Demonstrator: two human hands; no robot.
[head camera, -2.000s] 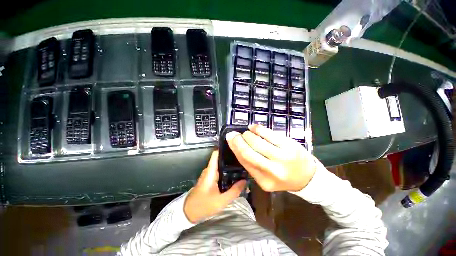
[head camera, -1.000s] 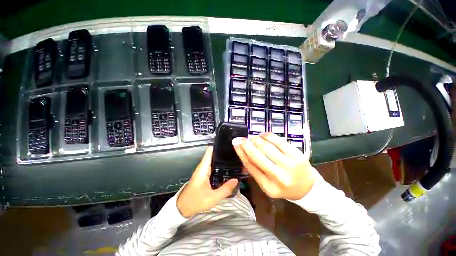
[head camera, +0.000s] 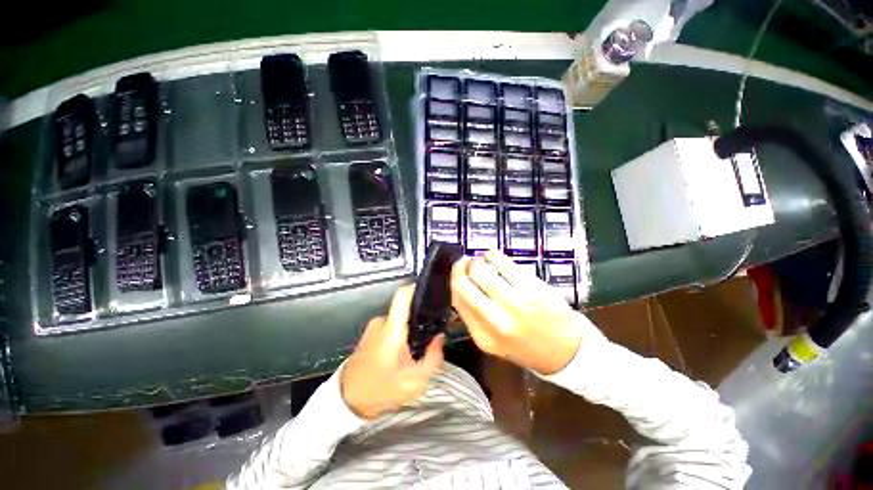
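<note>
A black keypad phone (head camera: 434, 299) is held tilted on its side in my left hand (head camera: 388, 366), above the bench's front edge. My right hand (head camera: 522, 311) is at the phone's right side near its upper end, fingertips pinched together; whether they hold something small is hard to see. The clear lens tray (head camera: 581, 206) with its grid of square screen lenses lies just beyond my right hand, which covers part of its near end. The clear phone tray (head camera: 206, 158) lies to the left with several black phones in two rows; one back-row pocket holds no phone.
A white box (head camera: 653, 201) with a dark-edged panel stands right of the lens tray. A pale bottle (head camera: 595, 72) stands behind the tray. A thick black hose (head camera: 855, 239) with a yellow band curves down at the far right. A pale rail (head camera: 479, 45) runs behind the trays.
The phone has turned from facing up to more edge-on in my left hand. My right fingertips have moved from over its screen to its right side. The view has shifted slightly.
</note>
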